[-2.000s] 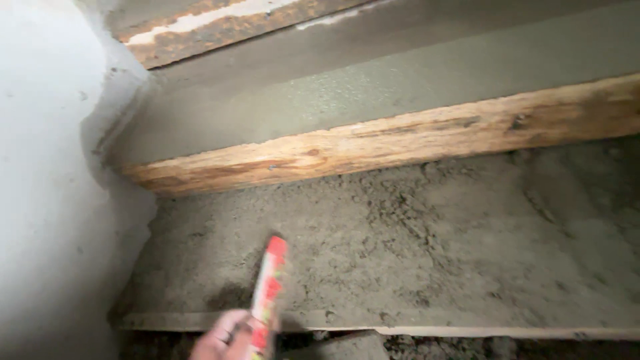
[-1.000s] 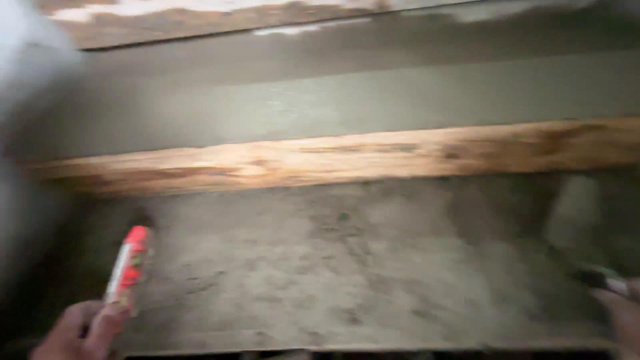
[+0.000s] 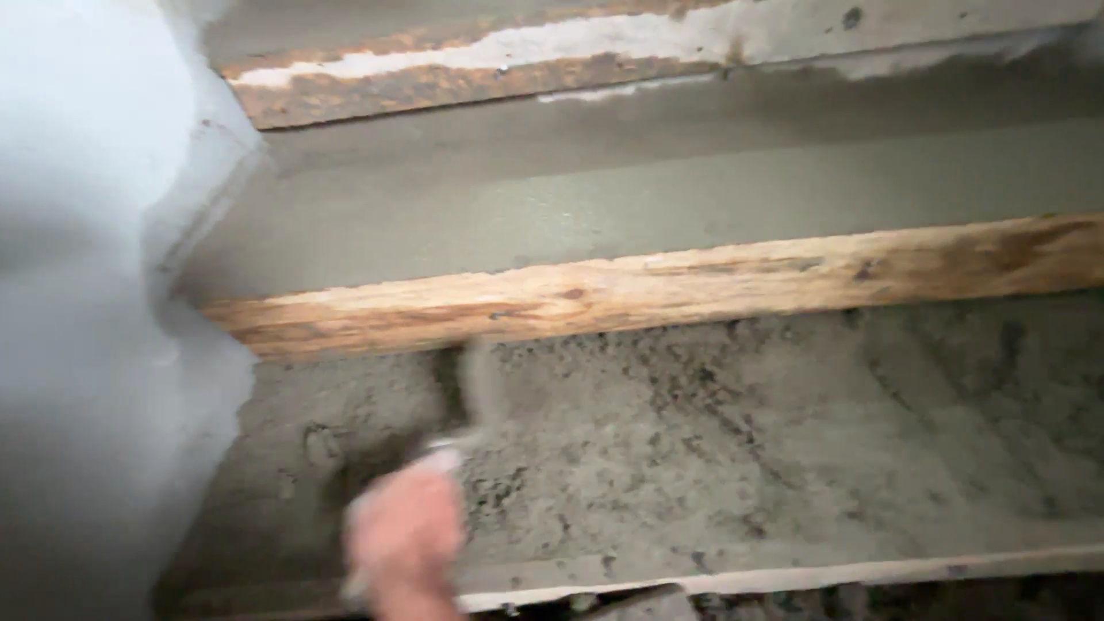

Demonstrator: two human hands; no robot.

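My right hand (image 3: 405, 526), blurred by motion, is closed around the handle of a trowel at the lower left of centre. The trowel's blurred blade (image 3: 485, 388) points up toward the wooden board (image 3: 569, 297) over the rough grey concrete step surface (image 3: 621, 431). Whether the blade touches the concrete cannot be told. Above the board lies a smoother, wet-looking concrete tread (image 3: 517, 211). My left hand is out of view.
A pale wall or sheet (image 3: 86, 310) with an uneven edge borders the steps at left. Higher up runs another board (image 3: 483, 65), smeared with pale material. A thin board edge (image 3: 776, 573) bounds the lower step, with dark rubble below it.
My right hand, at the far right one second ago, is now at the left with the trowel. My left hand and its red-and-white tool have left the view.
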